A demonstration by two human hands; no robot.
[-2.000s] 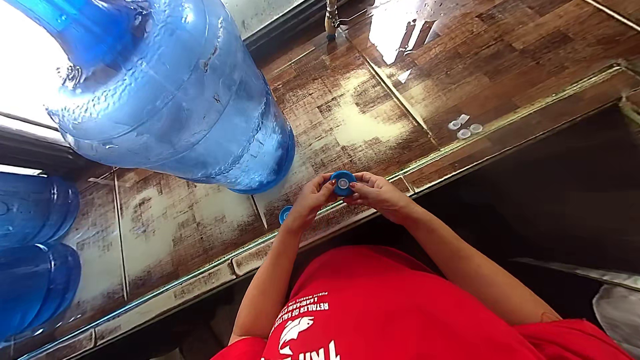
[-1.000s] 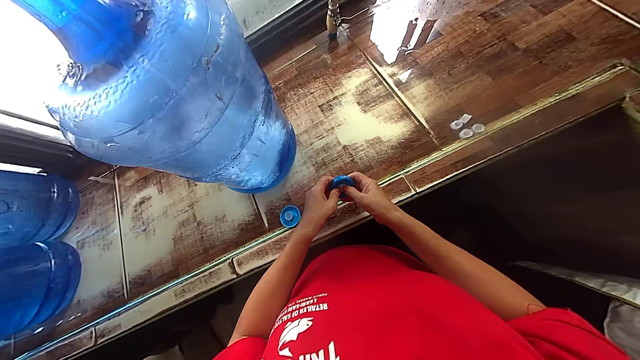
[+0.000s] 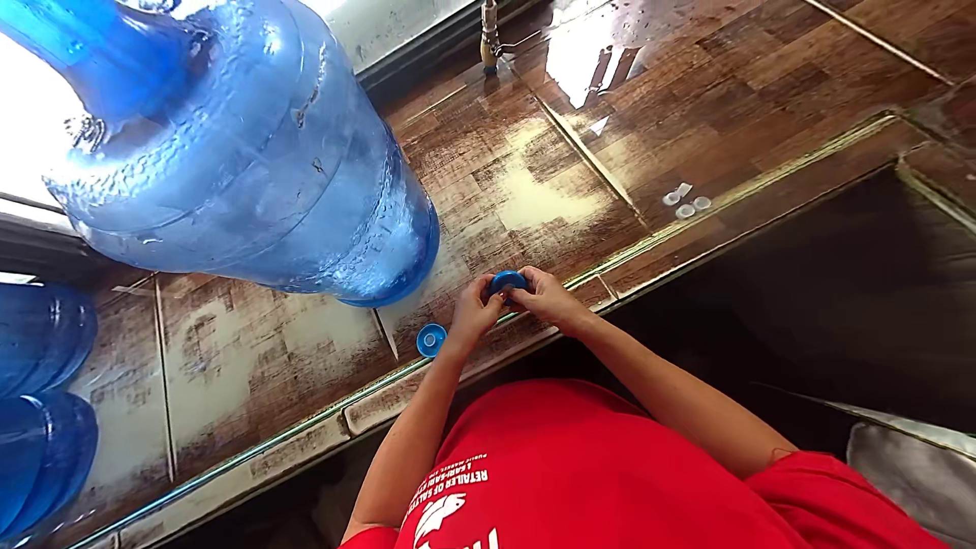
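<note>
My left hand point(image 3: 474, 313) and my right hand point(image 3: 550, 301) meet over the counter's front edge, both gripping one blue plastic bottle cap point(image 3: 508, 282). The cap is tilted, its smooth top toward the far side, with the thumbs at its near side; what they touch underneath is partly hidden. A second blue cap point(image 3: 431, 340) lies on the tiles just left of my left wrist, its hollow side with a central ring facing up. Beyond it stands a large, clear blue water jug point(image 3: 290, 160).
More blue jugs point(image 3: 46, 343) stand at the far left. Several small translucent plastic pieces point(image 3: 685, 211) lie near the edge at right. A metal tap point(image 3: 489, 38) is at the back of the wet tiled counter point(image 3: 534, 183). A dark gap lies below its edge.
The held cap has turned from facing the camera to a tilted position between my fingers. The second cap, partly covered by my left hand two seconds ago, now shows fully.
</note>
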